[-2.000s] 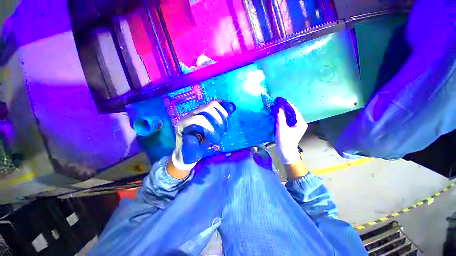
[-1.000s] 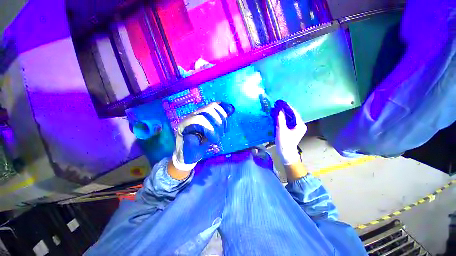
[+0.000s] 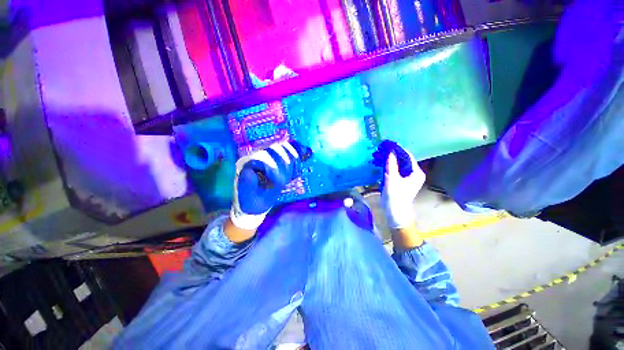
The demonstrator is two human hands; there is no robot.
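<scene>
A printed circuit board (image 3: 321,164) lies at a slant in front of me, blue with a pink component section at its left. A bright white-blue spot shines on it. My left hand (image 3: 263,179), in a white glove with dark blue fingers, is curled over its left part. A dark tip shows at the fingers, but what the fist holds is hidden. My right hand (image 3: 402,183), gloved the same way, has its fingers closed at the board's right edge. The green mat (image 3: 438,102) shows to the right. A teal round pot (image 3: 200,156) stands left of the board.
A magenta-lit machine (image 3: 287,34) with a dark front rail is behind the mat. A blue sleeve of another person (image 3: 554,150) is at the right. A black bin (image 3: 41,301) and red-orange panel (image 3: 167,258) are below left. A metal grating (image 3: 523,331) is lower right.
The bright spot has moved down and slightly left on the board. More of the board's right component row shows. My left hand has shifted slightly left; my right hand has moved slightly right and down.
</scene>
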